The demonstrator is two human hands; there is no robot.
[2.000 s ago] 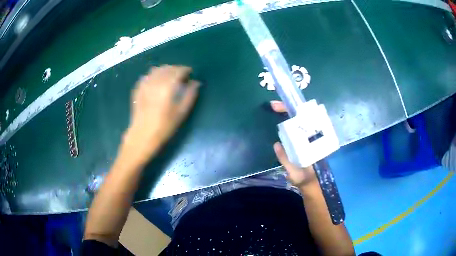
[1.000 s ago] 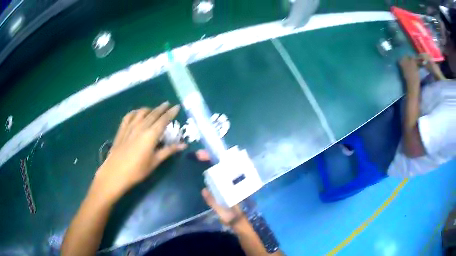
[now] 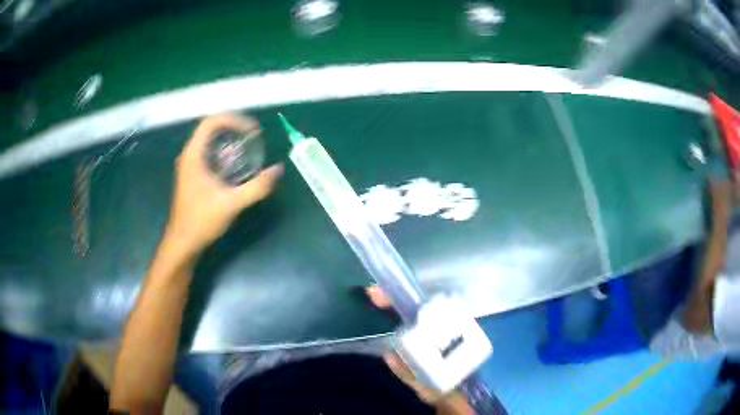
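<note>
My left hand (image 3: 203,182) is curled around a round fan housing (image 3: 235,152) with a copper-coloured centre, held over the green bench. My right hand (image 3: 397,344) grips the dispensing gun (image 3: 445,342) from behind and below, mostly hidden by its white body. The clear barrel (image 3: 357,223) points up and to the left. Its green needle tip (image 3: 290,130) is just right of the housing, apart from it. Several white fan wheels (image 3: 458,201) lie in a row on the bench, partly behind the barrel. The picture is blurred.
A white strip (image 3: 389,79) crosses the bench. Blurred housings (image 3: 316,16) lie beyond it. A reddish-brown strip of small parts (image 3: 82,207) lies at left. A grey bar (image 3: 625,44) reaches in at upper right. Another person's arm (image 3: 714,259) and a red object (image 3: 728,126) are at the right edge.
My left hand, earlier open over the bench beside the white wheels, now holds a housing farther up the bench. The gun stays in my right hand. The view has shifted.
</note>
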